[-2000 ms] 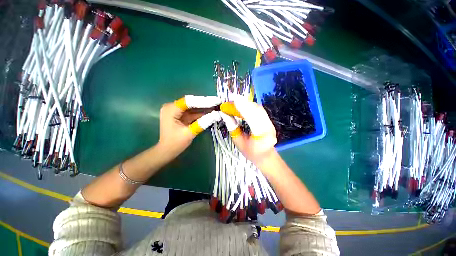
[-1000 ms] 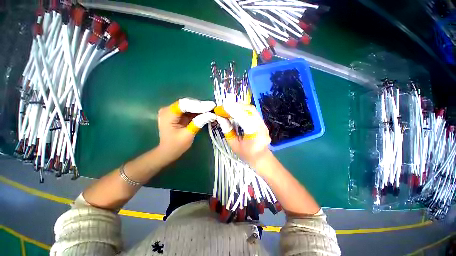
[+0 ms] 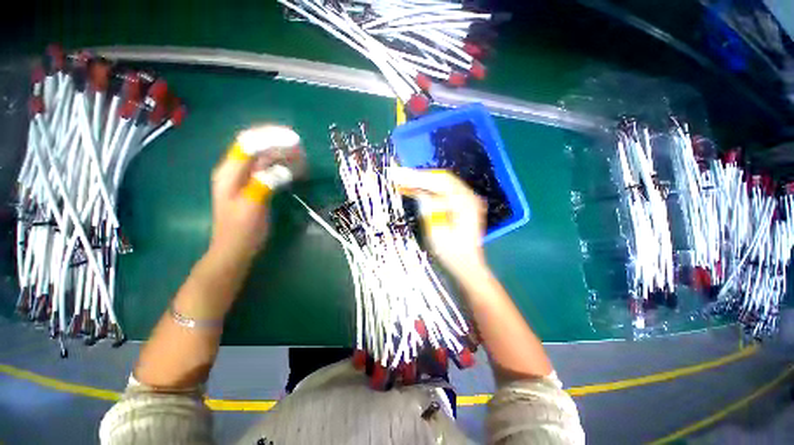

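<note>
The centre bundle of white cable assemblies (image 3: 383, 252) lies in front of me, dark ends away, red ends towards me. One thin cable sticks out of it to the left. My left hand (image 3: 261, 169), blurred, is left of the bundle, off it, with white and yellow finger coverings; whether it holds anything is unclear. My right hand (image 3: 442, 204) is over the bundle's right side, beside the blue bin (image 3: 512, 178); its fingertips are blurred and anything between them is hidden. Small black parts (image 3: 466, 161) lie in the bin, partly hidden by the right hand.
Other white cable bundles with red ends lie at the left (image 3: 74, 191), the far side (image 3: 409, 43) and the right (image 3: 644, 213), the right ones on clear plastic. A long pale strip (image 3: 218, 59) crosses the far side of the green mat (image 3: 540, 295).
My hands have moved apart from their meeting point over the bundle; the left hand has swung left and the right hand has shifted slightly right. One cable now points out leftwards. The view has shifted.
</note>
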